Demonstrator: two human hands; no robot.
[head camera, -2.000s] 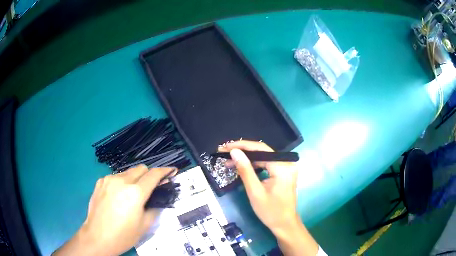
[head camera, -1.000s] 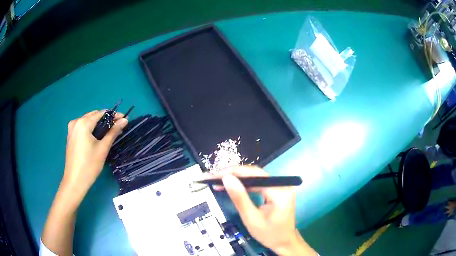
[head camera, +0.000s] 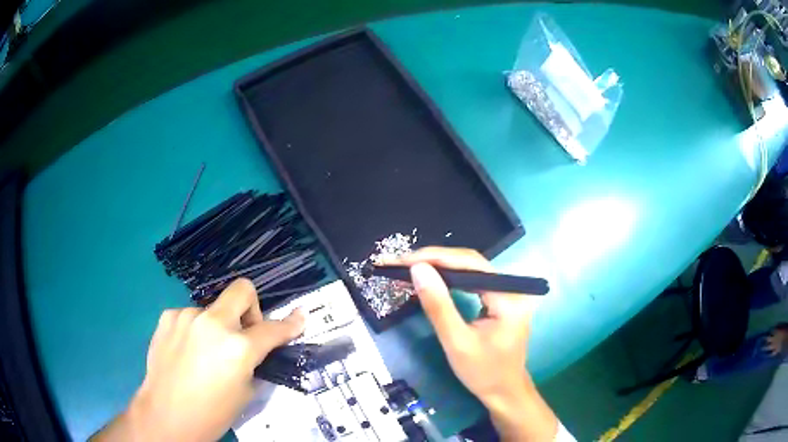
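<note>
My left hand (head camera: 203, 358) holds a small bunch of black strips (head camera: 289, 364) over the white fixture (head camera: 359, 332), with their far ends near its dark block. My right hand (head camera: 484, 345) holds the black tweezers (head camera: 484, 278). The tweezers' tip is at the pile of tiny silvery pieces (head camera: 380, 298) in the near end of the black tray (head camera: 510, 226); whether it grips a piece is too small to tell. Loose black strips (head camera: 246, 246) lie heaped left of the tray. The fixture's lower part is cut off by the picture's edge.
A clear bag with a white label and silvery pieces (head camera: 544, 104) lies right of the tray. A dark and blue fitting (head camera: 410, 404) sits at the fixture's right side. A black stool (head camera: 721, 302), a person's hand (head camera: 776, 341) and wired equipment (head camera: 752, 65) are at the right.
My left hand has come back from left of the heap to the fixture with its strips. My right hand has moved the tweezers from the fixture's edge to the pile. One strip now sticks out behind the heap.
</note>
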